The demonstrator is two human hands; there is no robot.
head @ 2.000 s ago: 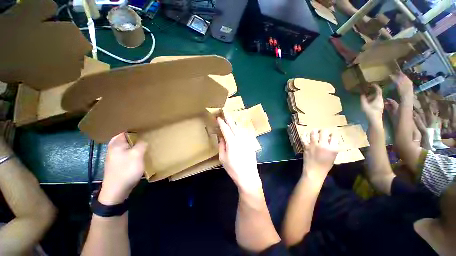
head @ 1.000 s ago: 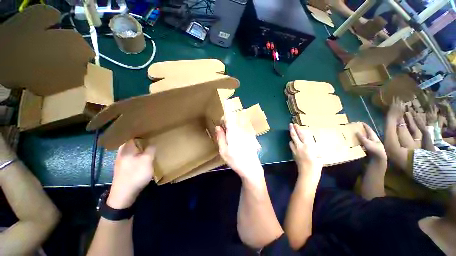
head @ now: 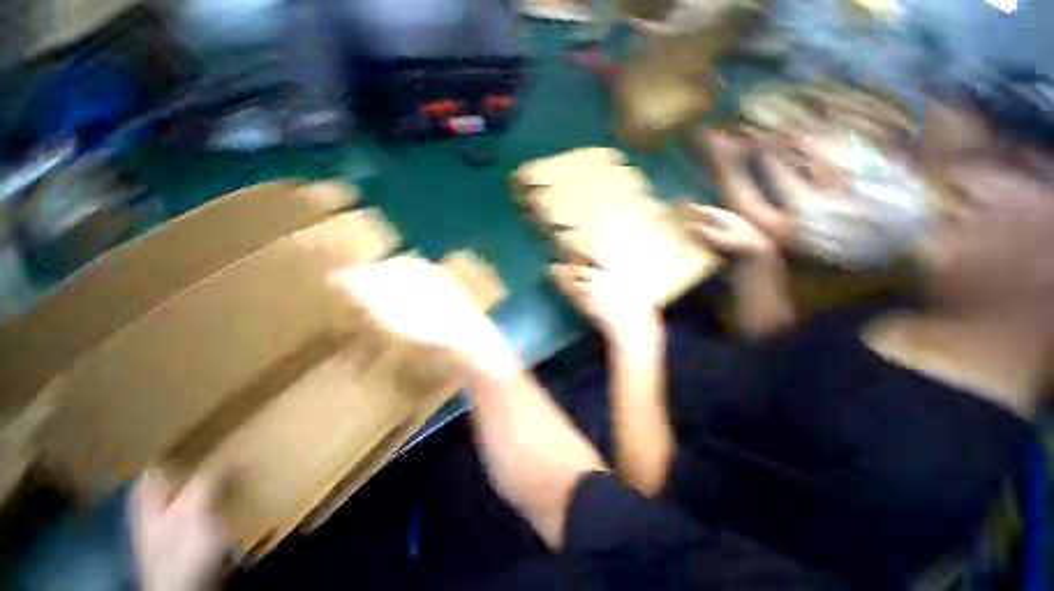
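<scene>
The view is strongly blurred. A brown cardboard mailer box (head: 295, 444) fills the left and centre, its large lid panel (head: 197, 335) standing up along the far side. My left hand (head: 179, 531) holds its near left corner, low in the picture and partly cut off by the bottom edge. My right hand (head: 422, 306) is on the box's right end; its fingers are too blurred to make out singly. More cardboard (head: 476, 277) shows just beyond my right hand, and layered edges show under the box.
To the right, a person in dark clothes (head: 809, 427) has both hands on a cardboard stack (head: 595, 208). A black box with red terminals (head: 445, 92) stands at the rear on the dark green bench top (head: 428, 191). More hands and blurred things lie at the far right.
The view has swung to the right and blurred, so the bench things appear further left. The mailer box looks larger and lies lower left, with both my hands still at its ends.
</scene>
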